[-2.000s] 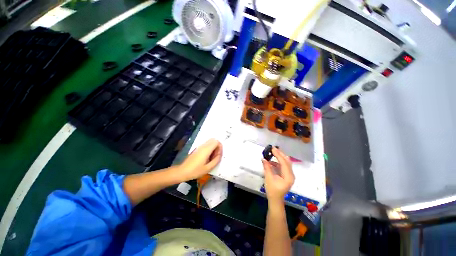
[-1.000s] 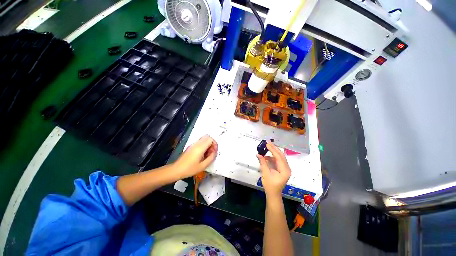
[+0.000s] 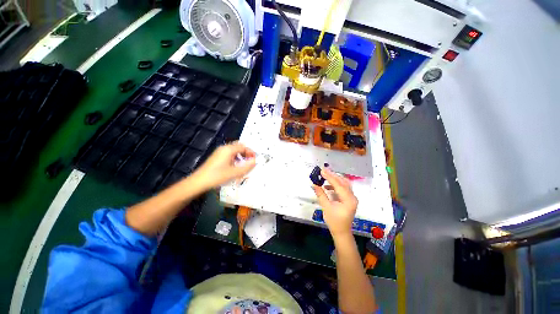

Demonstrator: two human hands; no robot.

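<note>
My right hand [image 3: 336, 195] holds a small black plastic part [image 3: 317, 176] between thumb and fingers, above the front of the white worktable [image 3: 276, 197]. My left hand [image 3: 230, 164] is over the table's left edge, its fingertips close together and blurred; I cannot tell if they hold anything. Orange-brown fixture nests [image 3: 328, 137] with black parts in them sit in rows on a grey base plate [image 3: 358, 164] behind my hands. The gold and white press head [image 3: 302, 92] stands over the back left nest.
Tiny black components [image 3: 266, 109] lie left of the nests. A black blister tray [image 3: 166, 122] is left of the table, with stacked trays [image 3: 37, 116] and loose black parts [image 3: 126, 86] on the green belt. A white fan [image 3: 216, 28] stands behind. A red button [image 3: 377, 232] is on the front edge.
My left hand has moved up and slightly left from the table's front left, its fingers changing pose. My right hand still holds the black part. The whole view has shifted a little.
</note>
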